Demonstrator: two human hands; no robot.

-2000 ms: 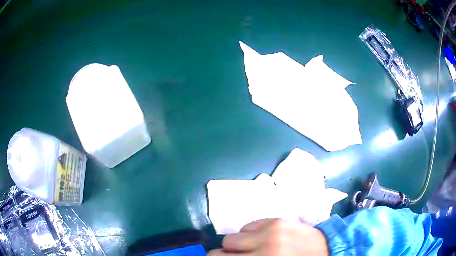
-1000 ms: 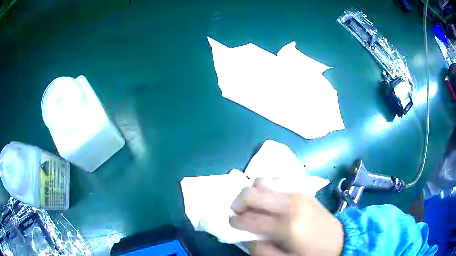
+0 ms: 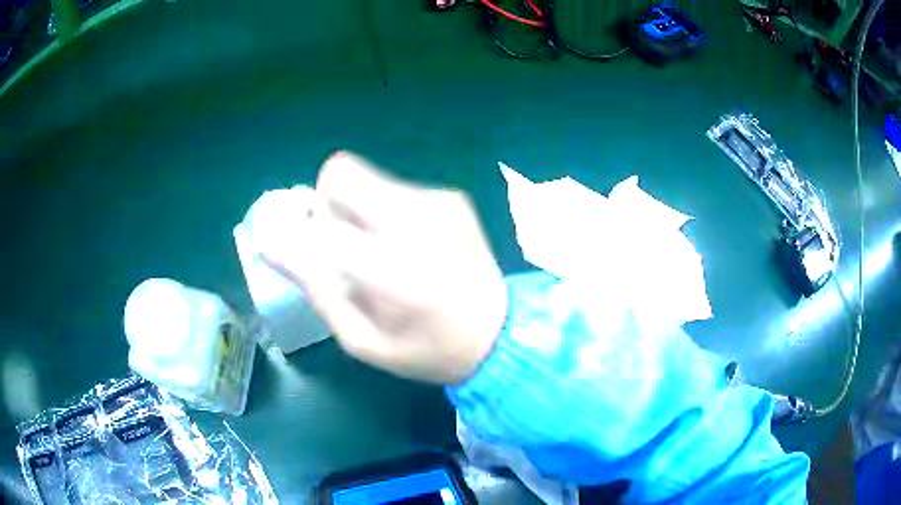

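My right hand (image 3: 415, 276), bare and in a blue sleeve, is over the plain white bottle (image 3: 282, 311) and hides part of it. Glare and blur hide whether its fingers hold a wipe or touch the bottle. The labelled white bottle (image 3: 188, 345) stands to the left. A handheld tester (image 3: 400, 485) with a bright blue face is cut off by the bottom edge. A white wipe (image 3: 613, 237) lies flat beyond my forearm. Part of another white sheet (image 3: 509, 459) shows below the sleeve. My left hand is not in view.
Black-framed panels in clear film (image 3: 109, 444) lie at the lower left. A panel strip (image 3: 776, 182) with a small black block (image 3: 812, 256) is at right, beside the air hose (image 3: 858, 227). My sleeve mostly covers the air gun. Leads (image 3: 519, 15) and another tester (image 3: 667, 32) are at the far edge.
My right hand has moved from the crumpled wipe at the lower middle, left and up to the plain bottle. The view has shifted, showing more of the far edge and the tester.
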